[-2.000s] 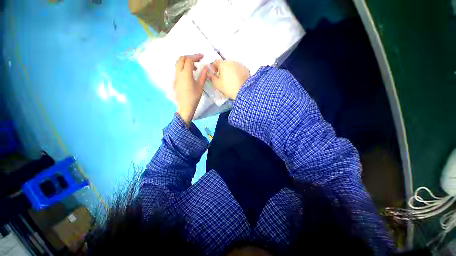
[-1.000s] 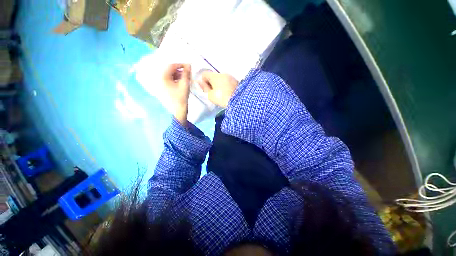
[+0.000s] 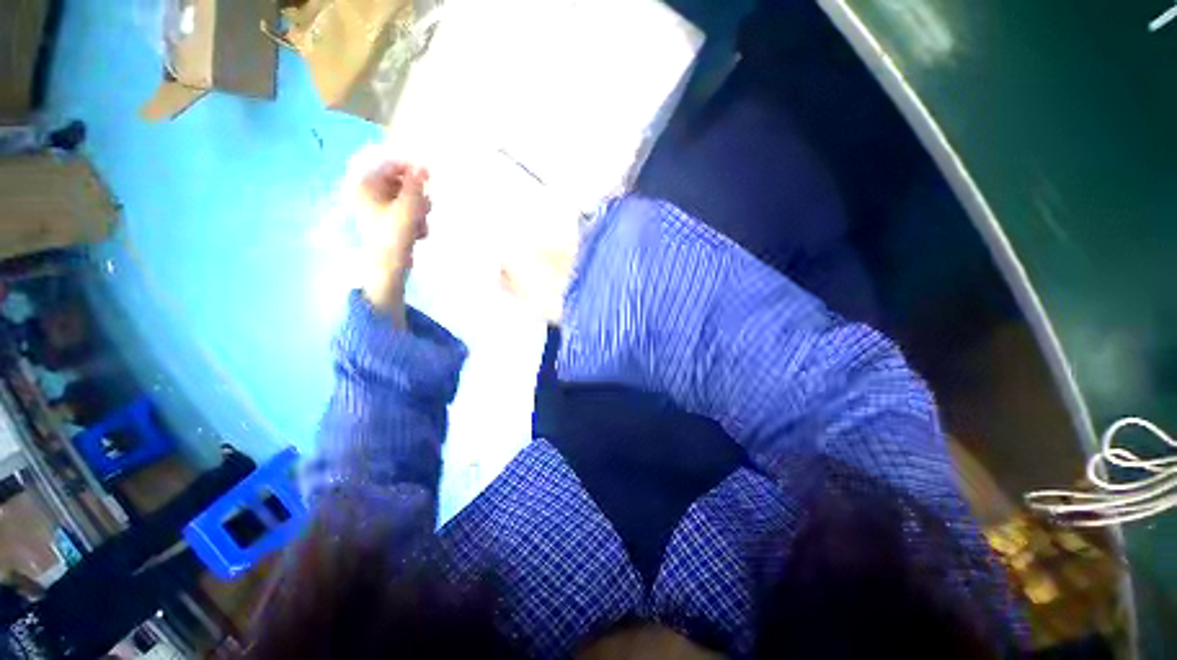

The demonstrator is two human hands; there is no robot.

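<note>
A white stack in shiny film lies at lap level in front of me, strongly overexposed, with a thin dark line across it. My left hand is over its left side, fingers curled with the tips close together; whether it holds anything is washed out by glare. My right hand is low on the stack near its front edge, very pale and blurred; its fingers and anything in them cannot be made out.
Open brown cartons stand on the blue floor beyond and left. Blue stools are at lower left. The green belt with its pale edge strip curves along the right, with a looped white cord. Yellow-gold pieces show at lower right.
My left hand has moved left, away from my right hand, which has moved slightly down. The white stack appears further left and more washed out. The view has shifted, showing more cartons at the left.
</note>
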